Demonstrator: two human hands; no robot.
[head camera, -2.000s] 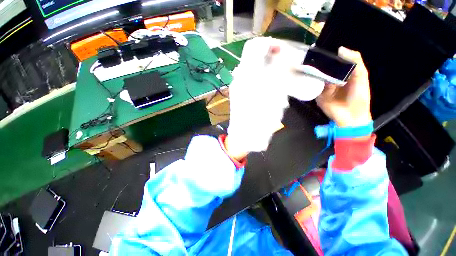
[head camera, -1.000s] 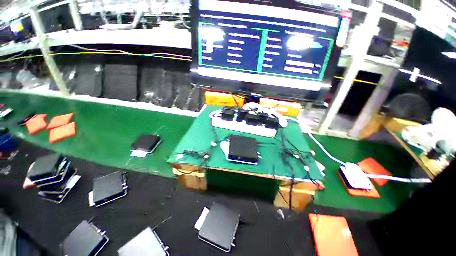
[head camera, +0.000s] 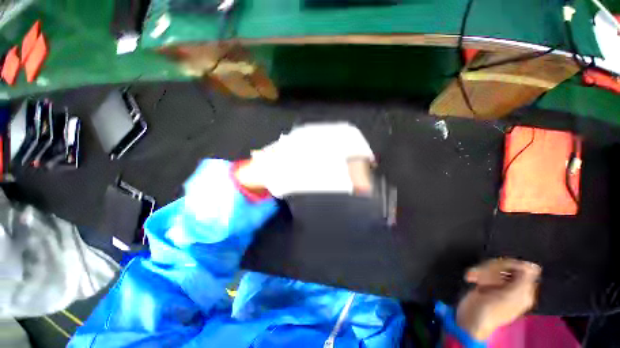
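Observation:
My left hand (head camera: 316, 160), in a white glove and blurred, is at the far edge of a dark flat set-top box (head camera: 326, 221) in front of me, its thumb over the edge. The box is blurred too; its port side faces right. My bare right hand (head camera: 502, 292) is low at the right, away from the box, blurred with curled fingers; whether it holds anything cannot be told. An orange-red foam pad (head camera: 537, 170) lies on the black mat at right, with a thin black cable and small plug on it.
Other boxes lie at left: one grey (head camera: 115, 122), one black (head camera: 126, 214), and several leaning together (head camera: 47, 136). The green-topped stand (head camera: 381, 24) on wooden legs (head camera: 506, 81) is ahead, with cables hanging down. A person's grey sleeve (head camera: 47, 258) is at lower left.
The view has tilted down towards the mat. Both hands, out of view one second ago, are in view now. My left hand has taken hold of a box.

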